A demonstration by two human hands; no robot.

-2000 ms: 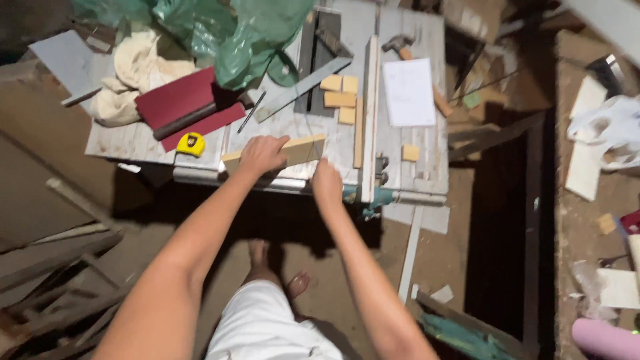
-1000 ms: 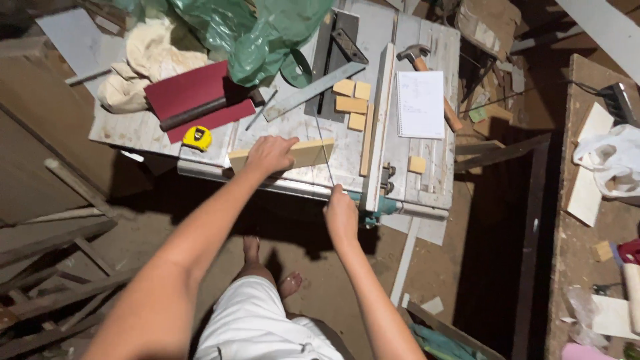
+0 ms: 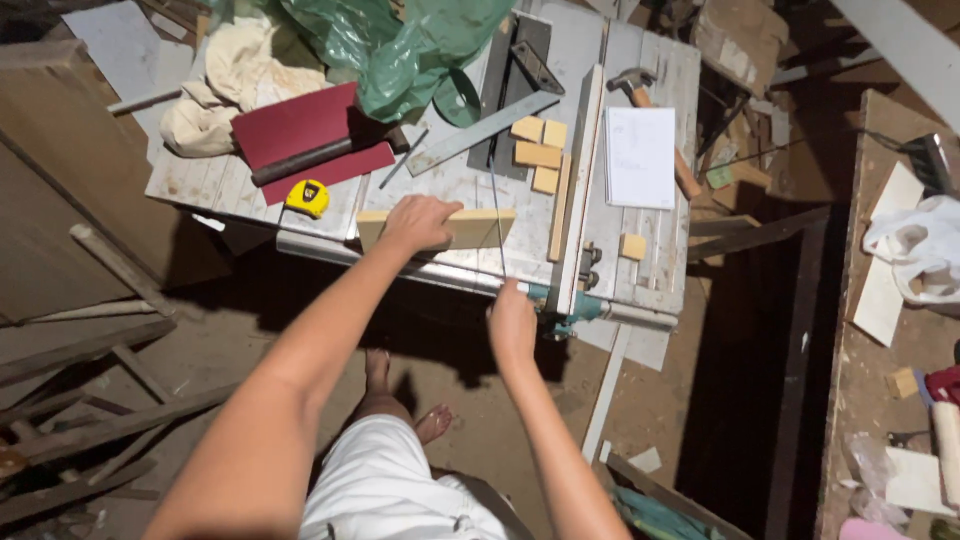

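Note:
A pale wooden board (image 3: 480, 229) stands on its long edge near the front of the metal table saw top (image 3: 442, 266). My left hand (image 3: 421, 222) grips its upper edge. A thin, dark blade (image 3: 501, 244), perhaps a handsaw seen edge-on, crosses the board close to its right end. My right hand (image 3: 514, 315) is closed around the near end of that tool, just in front of the table edge. To the left lies a yellow tape measure (image 3: 307, 199). Small wooden blocks (image 3: 537, 154) and a narrow wood strip (image 3: 559, 208) lie beside the rip fence (image 3: 581, 187).
A claw hammer (image 3: 641, 97) lies partly under a notepad (image 3: 640, 157). Behind my left hand are a metal rule (image 3: 484, 133), a red folder (image 3: 300, 124), a beige cloth (image 3: 240, 75) and green plastic (image 3: 420, 45). A cluttered bench (image 3: 847, 360) stands at right.
My right hand has moved back toward me from the board's right end, drawing the thin blade with it. My left hand stays on the board.

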